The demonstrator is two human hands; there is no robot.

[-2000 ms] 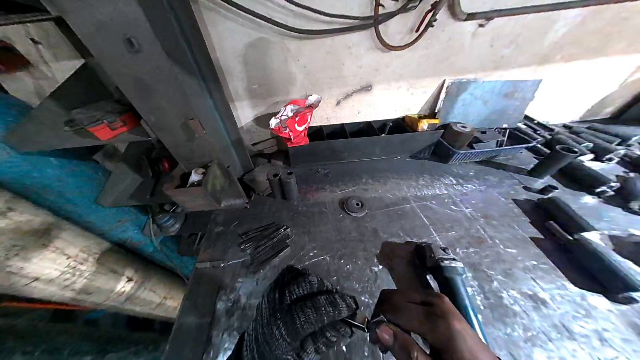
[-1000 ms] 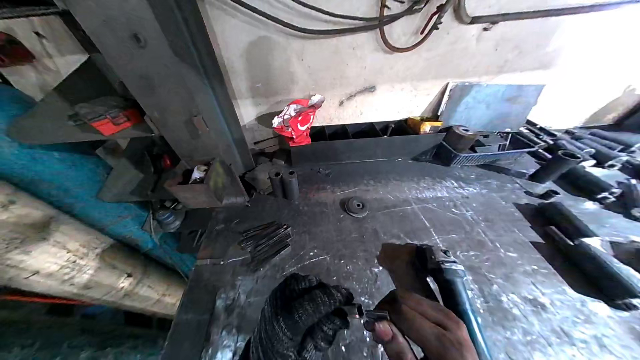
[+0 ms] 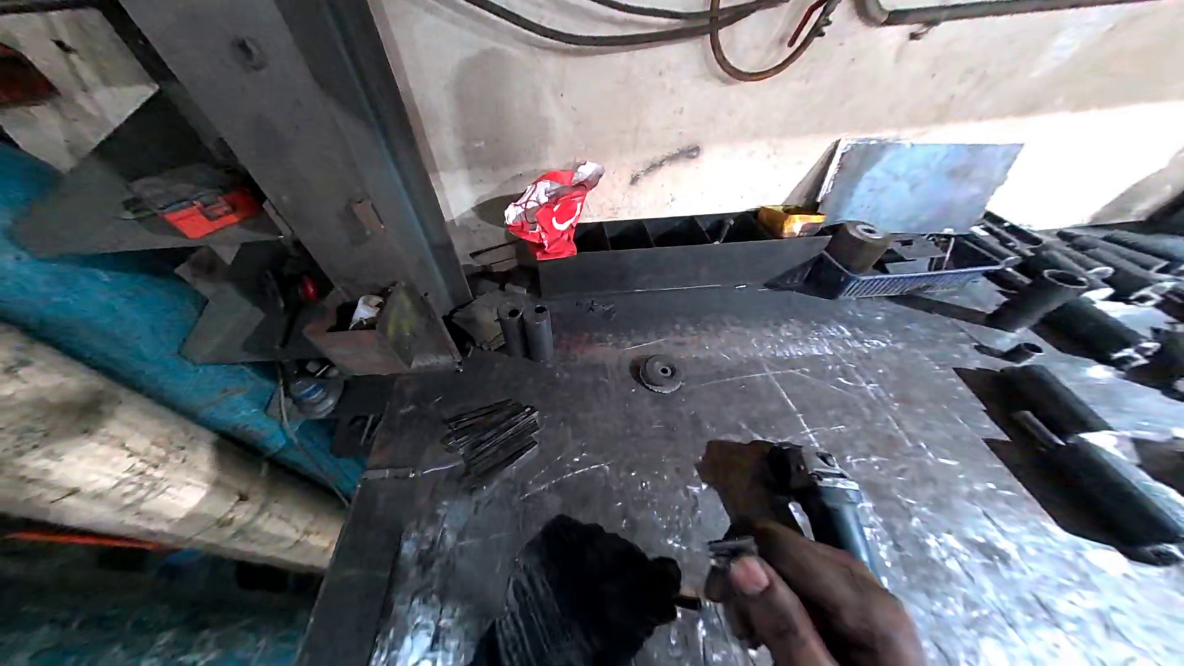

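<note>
My left hand (image 3: 587, 592), in a dark knitted glove, is closed on a small metal piece (image 3: 686, 601) whose end sticks out at the fingertips. Bare, my right hand (image 3: 814, 592) pinches another small metal piece (image 3: 733, 548) between thumb and fingers. The two pieces are apart. Just behind my right hand an angle grinder (image 3: 832, 499) lies on the steel tabletop (image 3: 592, 462). Farther back is a round metal disc with a central hole (image 3: 661, 372). A pile of thin dark metal strips (image 3: 490, 439) lies beyond my left hand.
Along the wall stand a long divided metal tray (image 3: 684, 264), a red plastic bag (image 3: 553, 217) and a blue plastic basket (image 3: 911, 277). Two short pipes (image 3: 525, 333) stand upright near the column. Several metal tubes (image 3: 1091, 453) lie at the right. A small open box (image 3: 370, 333) is at the left.
My hands have moved apart; one second ago the pieces in them were close together. My right hand has lifted its piece slightly. The grinder, disc and strips have not moved.
</note>
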